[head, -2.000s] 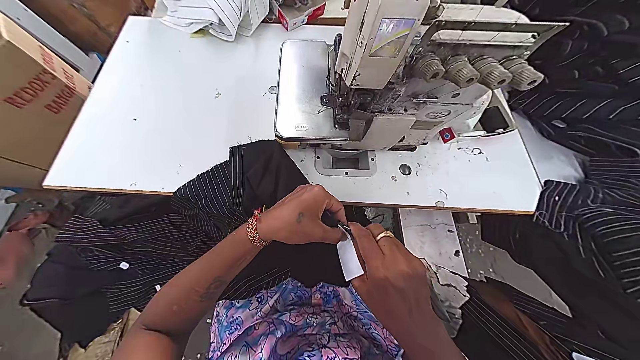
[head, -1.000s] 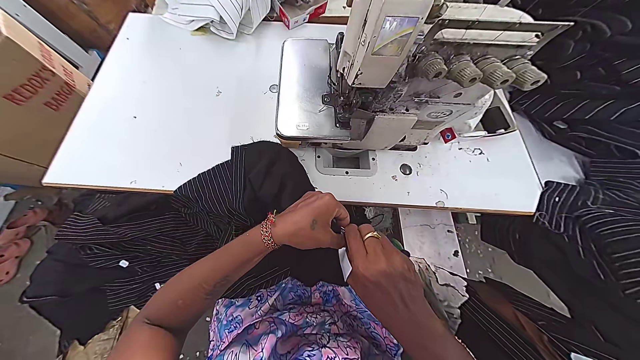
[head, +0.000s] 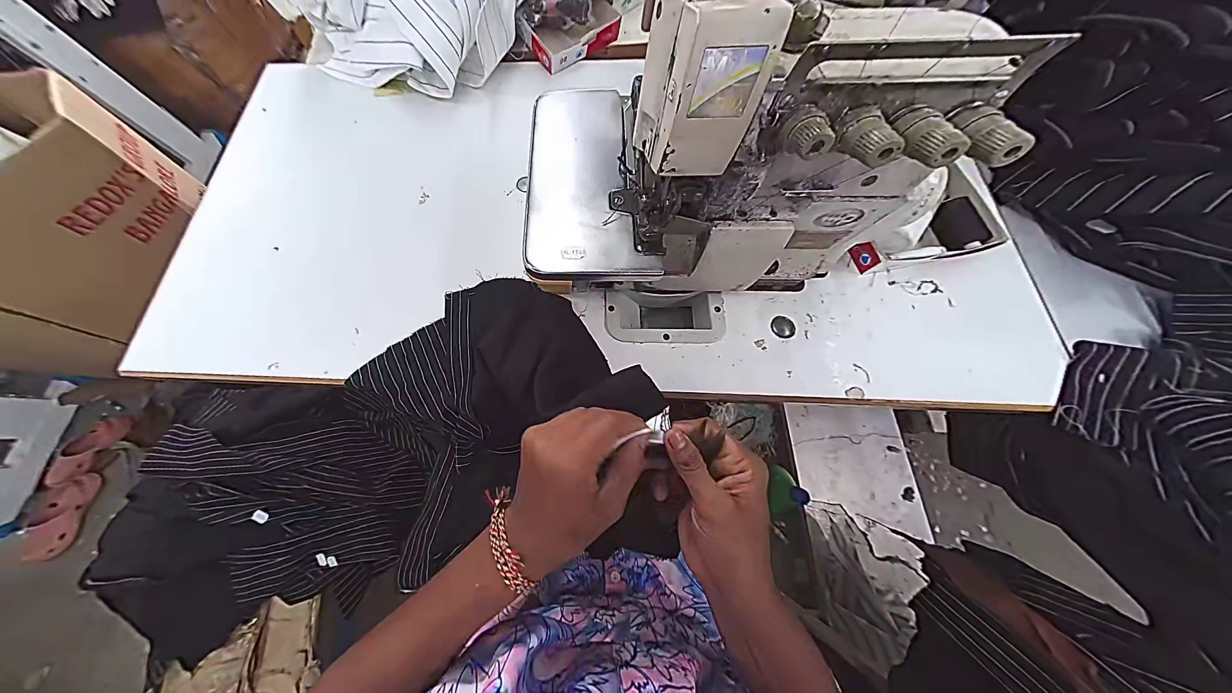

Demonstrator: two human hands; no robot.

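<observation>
Black pinstriped fabric (head: 414, 385) drapes over the front edge of the white sewing table and down to the left. Its right end reaches my two hands, which are close together below the table edge. My left hand (head: 573, 481), with a braided bracelet at the wrist, pinches the black fabric and a small white label (head: 660, 422). My right hand (head: 722, 491) grips a dark folded piece of the same fabric between thumb and fingers, right beside the label. Behind them stands an overlock sewing machine (head: 712, 154) with a metal work plate (head: 577, 183).
A cardboard box (head: 106, 212) is at the left. White striped cloth (head: 414, 38) and a small red-and-white box (head: 568, 38) lie at the table's back. More dark striped fabric (head: 1116, 173) is heaped at the right. Pink clogs (head: 72, 491) are on the floor.
My right hand has turned so its thumb and palm side show, with fabric in its grip. The white piece that hung below my fingers now shows above them. The fabric's end has shifted toward my hands.
</observation>
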